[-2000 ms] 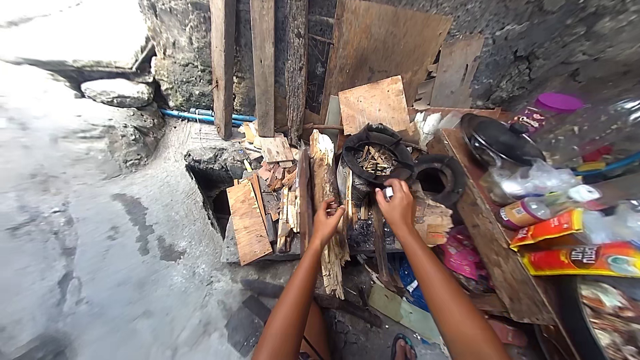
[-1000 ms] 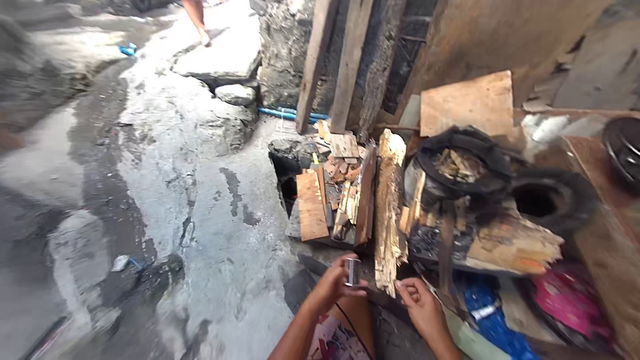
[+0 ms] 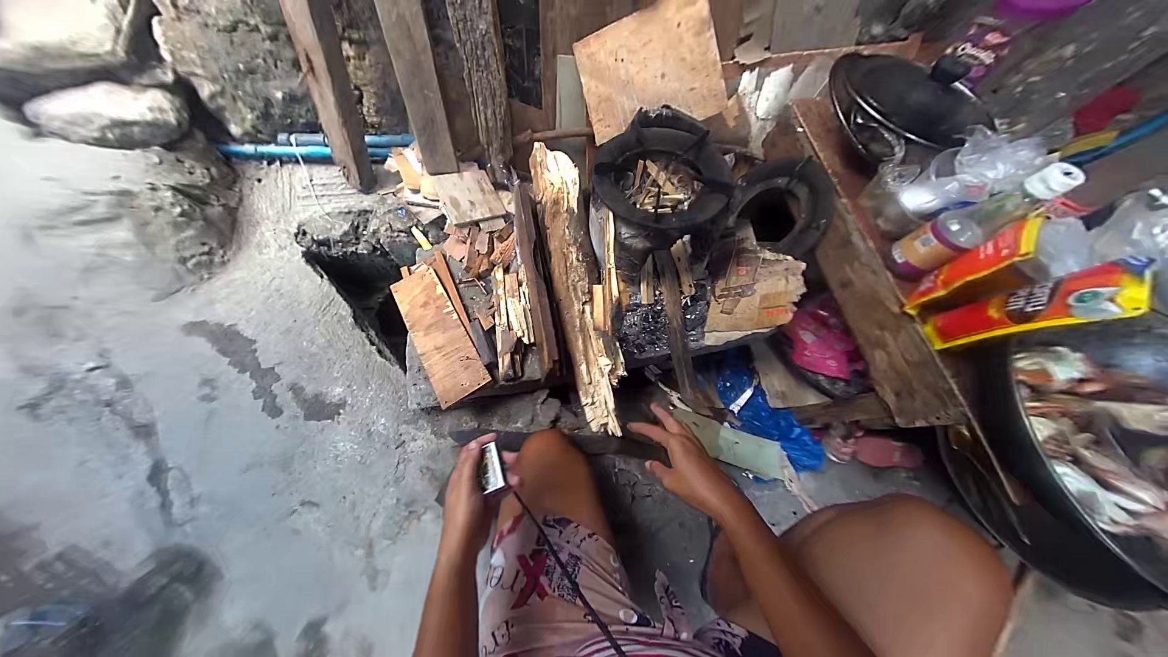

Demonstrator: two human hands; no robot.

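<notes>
My left hand [image 3: 476,488] holds a small matchbox [image 3: 493,468] above my knee. To its right, my right hand [image 3: 680,456] has its fingers apart, near the lower end of a long splintered piece of wood [image 3: 570,265]; nothing shows in it. Beyond the hands stands a round charred stove [image 3: 662,219] with wood sticks [image 3: 659,187] in its top bowl. A second black stove opening [image 3: 785,214] is beside it on the right. Left of the long wood lie split sticks [image 3: 513,306] and a thin plywood piece [image 3: 440,335].
A square plywood sheet [image 3: 650,68] leans behind the stove. On the right are a lidded black pan [image 3: 908,100], plastic bottles [image 3: 935,242], red and yellow packets [image 3: 1040,301] and a large black pan [image 3: 999,438] holding what looks like fish. Blue pipes [image 3: 315,151] run along the wall.
Both hands have drawn back from beside the stove to near my knees. The matchbox shows in my left hand one second ago and now. My right fingers have spread. The view has swung left and back.
</notes>
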